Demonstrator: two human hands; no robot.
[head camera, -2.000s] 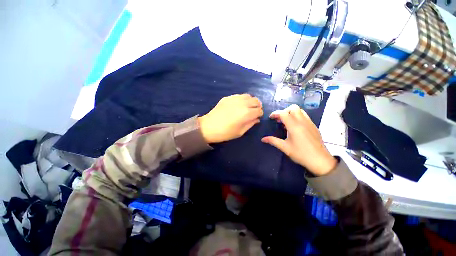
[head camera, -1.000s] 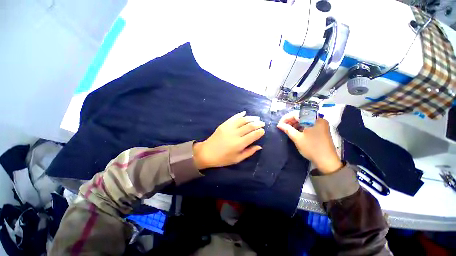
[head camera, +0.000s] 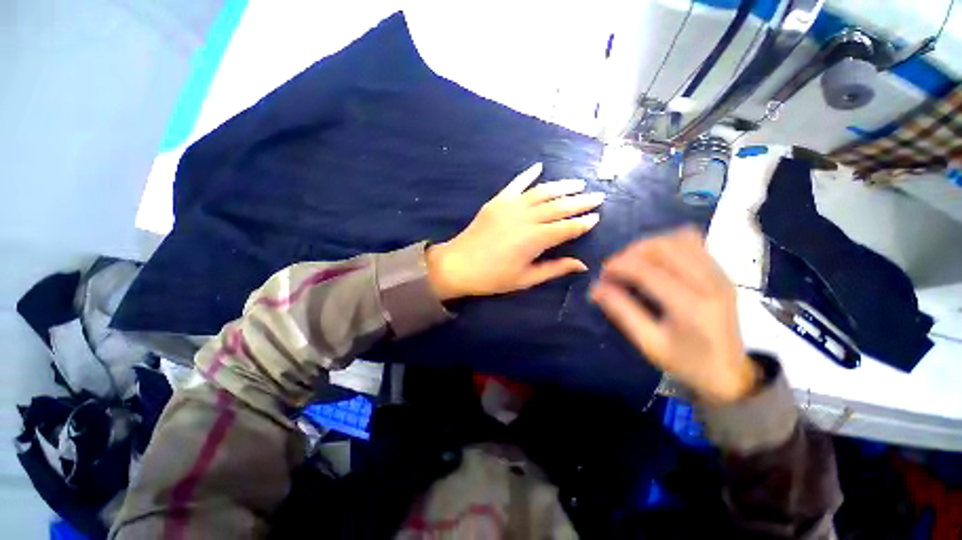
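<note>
The dark navy garment panel (head camera: 348, 169) lies on the white machine table, its right part reaching under the brightly lit presser foot (head camera: 622, 158). My left hand (head camera: 517, 234) lies flat on the panel, fingers spread, just left of and below the foot. My right hand (head camera: 675, 306) is blurred over the panel's right part, with thumb and fingers curled towards each other. Whether it pinches any cloth cannot be told. A bluish-grey block (head camera: 704, 174) stands right of the needle. A faint seam line shows on the panel between my hands.
Small dark cut pieces (head camera: 833, 253) lie at the right, with black and silver thread snips (head camera: 814, 331) beside them. The white machine head (head camera: 717, 32) and checked cloth (head camera: 918, 137) are at upper right. Grey-black cloth pieces (head camera: 84, 359) are heaped at lower left.
My right hand has moved from beside the foot down towards me. My left hand's fingers have spread on the panel. The whole view has shifted.
</note>
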